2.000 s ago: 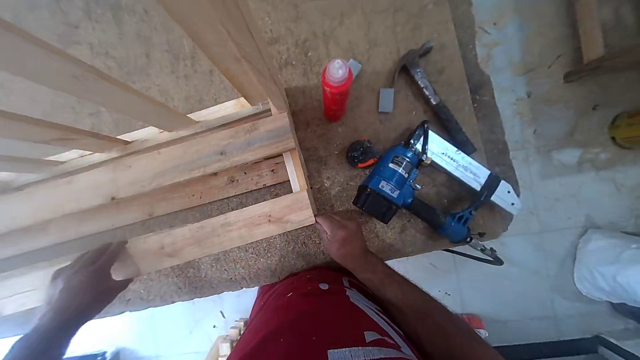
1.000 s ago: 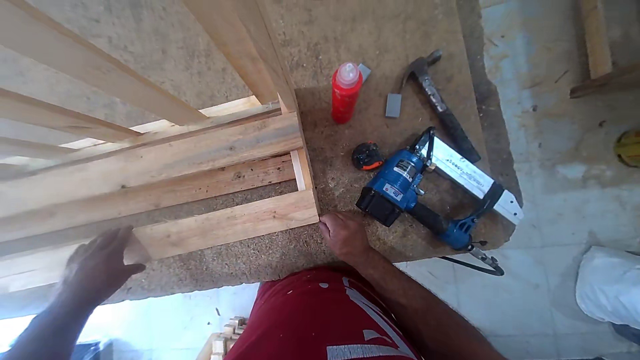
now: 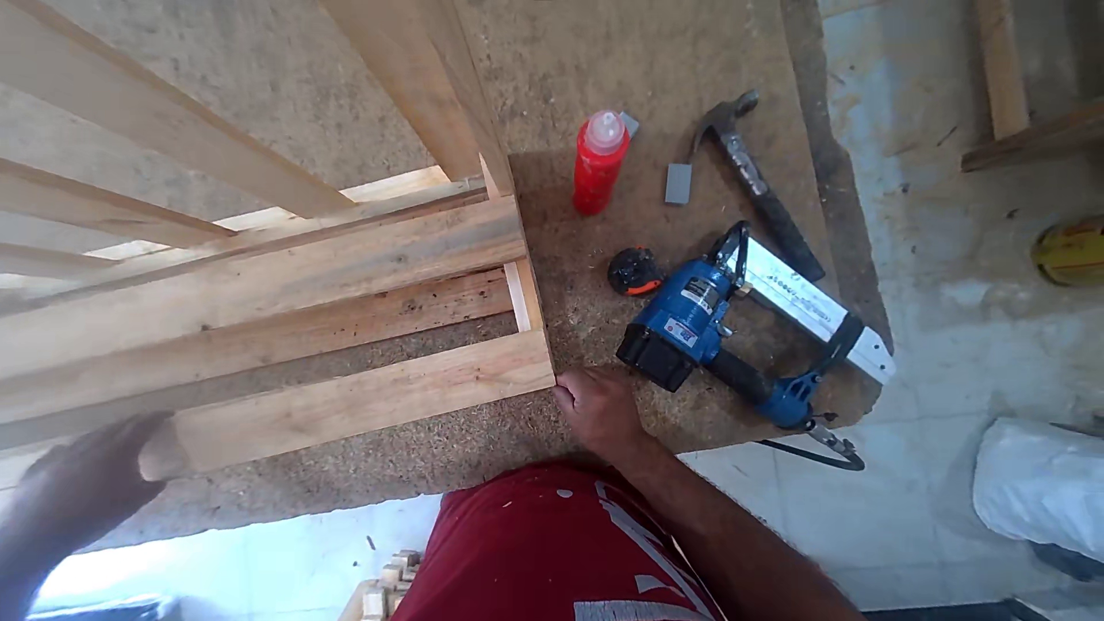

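A slatted wooden frame (image 3: 379, 394) lies on a particle-board worktop (image 3: 414, 466) at the left. My left hand (image 3: 95, 479) is at its near board on the left; blur hides how far the fingers close on it. My right hand (image 3: 601, 412) rests on the worktop, fingers curled, against the near right corner of the frame. Beside that hand lies a blue pneumatic nailer or stapler (image 3: 690, 323) with a silver magazine. A black and orange tape measure (image 3: 634, 271) sits close to the tool, and a red squeeze bottle (image 3: 600, 164) stands farther back.
A claw hammer (image 3: 759, 185) and a small grey block (image 3: 678, 184) lie behind the nailer. The black hose (image 3: 819, 459) hangs over the worktop's edge. Wood pieces (image 3: 392, 582) are below the near edge, a white sack (image 3: 1039, 483) on the floor at right.
My left hand shifted slightly along the near board. My right hand stays at the frame's corner. The nailer, bottle and hammer have not plainly moved.
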